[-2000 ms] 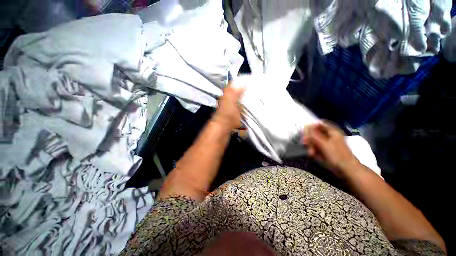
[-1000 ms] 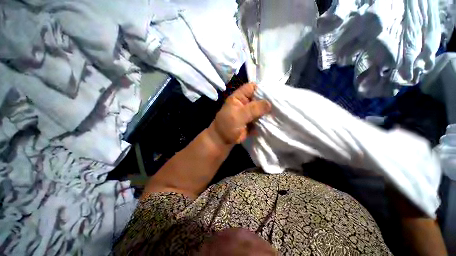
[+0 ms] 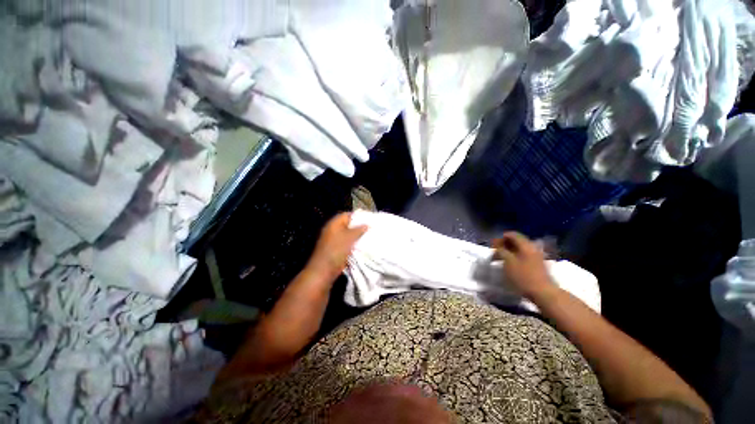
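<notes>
A white knit piece, sock-like, [image 3: 422, 254] lies stretched sideways just above my lap. My left hand [image 3: 338, 242] grips its left end, with the fingers closed on the cloth. My right hand [image 3: 523, 263] is on the piece toward its right end, fingers curled; the cloth passes under the hand and forearm and shows again to the right. The right fingertips are blurred, and I cannot tell whether they hold a small tool.
White knit heaps [image 3: 91, 166] fill the left side. A long pointed white piece [image 3: 443, 91] hangs at top centre. Bunched white pieces [image 3: 654, 91] hang at top right over a blue lattice crate [image 3: 555, 170]. More white cloth [image 3: 737, 281] is at the right edge.
The white piece has come down from the hanging cloth to my lap. My left hand has moved down and left. My right hand has come back inward from the far right onto the piece.
</notes>
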